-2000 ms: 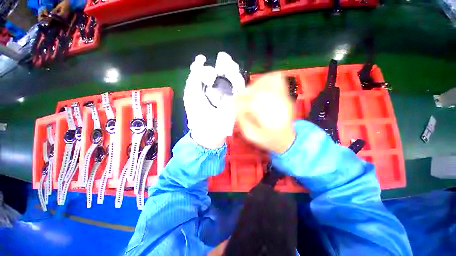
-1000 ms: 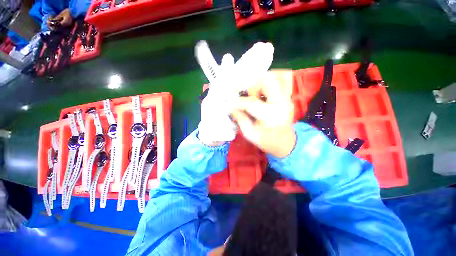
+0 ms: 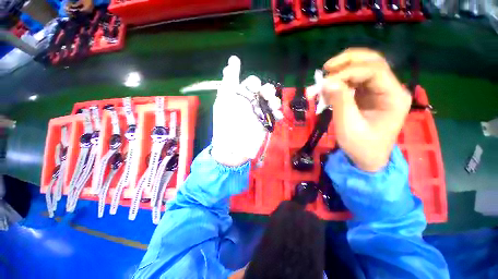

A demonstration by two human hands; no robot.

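My left hand (image 3: 237, 122), in a white glove, holds a watch with a light strap. Its dark head (image 3: 264, 113) shows at the fingers, and a pale strap end (image 3: 201, 86) sticks out to the left. My right hand (image 3: 365, 98) looks bare and is raised apart from it, to the right. Its thumb and fingertips pinch a small white piece (image 3: 316, 86), too blurred to name. Both hands are above the red compartment tray (image 3: 423, 139), where black-strap watches (image 3: 302, 158) lie in the pockets.
A red tray (image 3: 187, 117) at left holds several light-strapped watches (image 3: 159, 133), bands over its front edge. More red trays (image 3: 284, 22) stand at the back. A small white labelled piece (image 3: 474, 159) lies at right. Another person's hand (image 3: 82, 5) shows at the upper left.
My right hand has moved away from my left hand, to the right and slightly up, with the white piece. The left hand has turned, showing the dark watch head; the strap end now points left.
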